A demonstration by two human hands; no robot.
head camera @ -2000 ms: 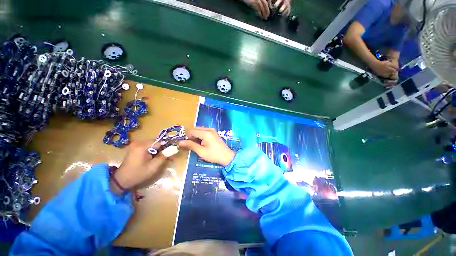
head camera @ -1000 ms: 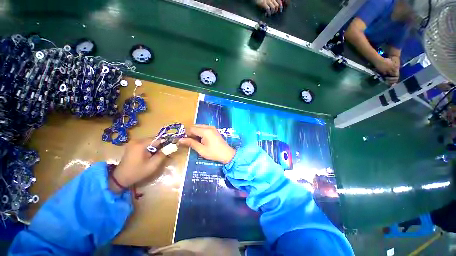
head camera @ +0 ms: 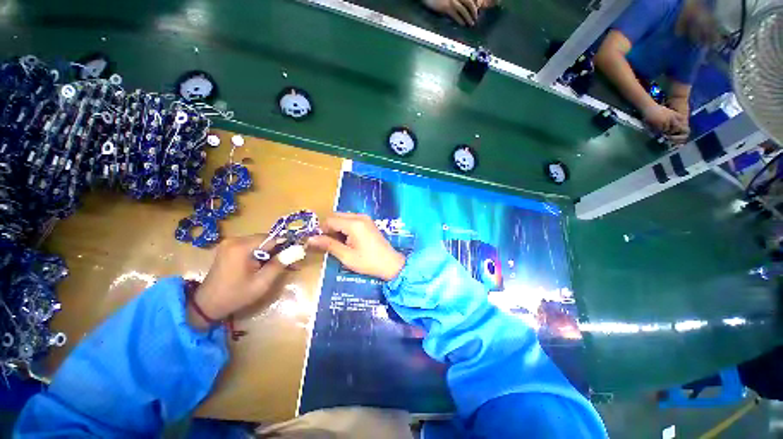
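My left hand [head camera: 238, 273], with a white cot on a fingertip, holds a blue ring circuit board [head camera: 296, 225] with thin white lead wires and a small white ring by the fingers. My right hand [head camera: 359, 247] touches the right side of the same board with its fingertips; whether it holds a small part there is hidden. A board strip [head camera: 215, 206] of joined blue rings lies on the tan board just beyond my left hand. The large pile of wired boards [head camera: 112, 141] lies at the left.
Beyond the bench runs the green conveyor belt [head camera: 343, 73] with several round black units [head camera: 401, 141] spaced along it. The dark poster sheet [head camera: 369, 369] lies at right. Across the belt are a person's arms [head camera: 631, 81], another hand at the top, and a fan at top right.
The round black units have moved to the right along the belt. My hands and the board in them have stayed almost in place.
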